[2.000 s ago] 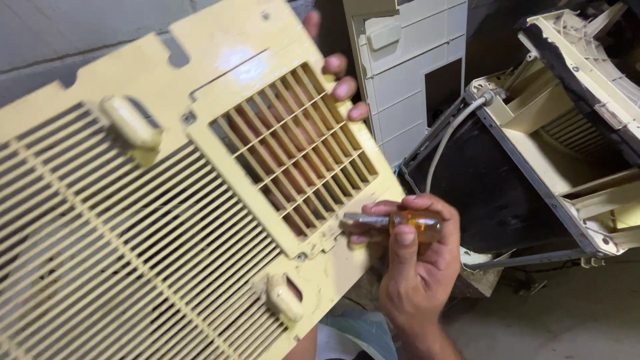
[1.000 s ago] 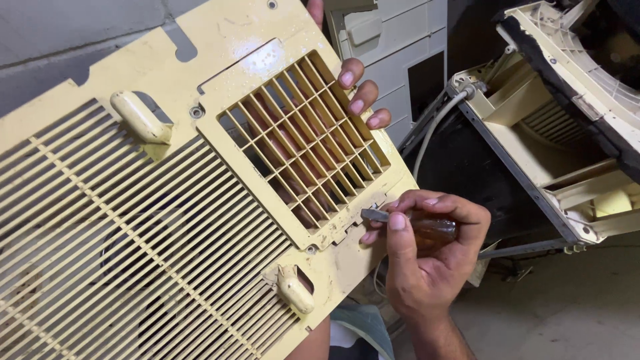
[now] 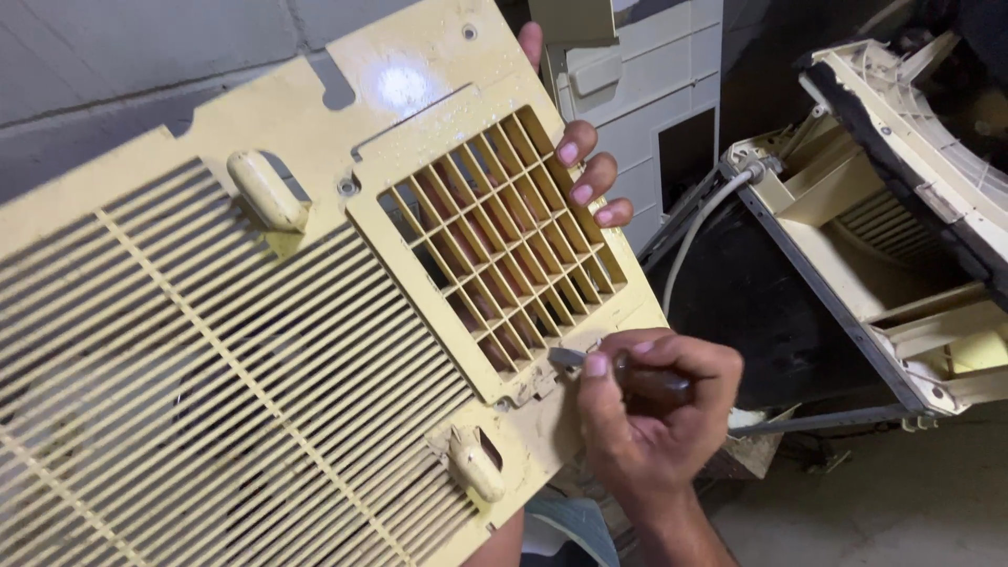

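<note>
A yellowed plastic grille panel (image 3: 551, 441) with long slats, a square louvre grid (image 3: 504, 244) and two rounded lugs fills the left and middle. My left hand (image 3: 591, 173) grips its upper right edge from behind; fingertips curl over the rim, and more of the hand shows through the grid. In my right hand (image 3: 661, 409) is a flat-blade screwdriver (image 3: 654, 382) with a dark, translucent handle. Its blade points left, at the grid's lower edge beside small notched tabs (image 3: 535, 390). Whether the tip touches the plastic, I cannot tell.
An opened appliance housing (image 3: 835, 291) with a metal frame and grey hose (image 3: 693, 228) stands at the right. Behind the panel are a white plastic panel (image 3: 638, 94) and a grey block wall (image 3: 157, 47). Concrete floor (image 3: 906, 496) shows lower right.
The screwdriver has turned in my right hand, its blade now angled down toward the right along the handle. My left hand keeps its hold on the panel's edge.
</note>
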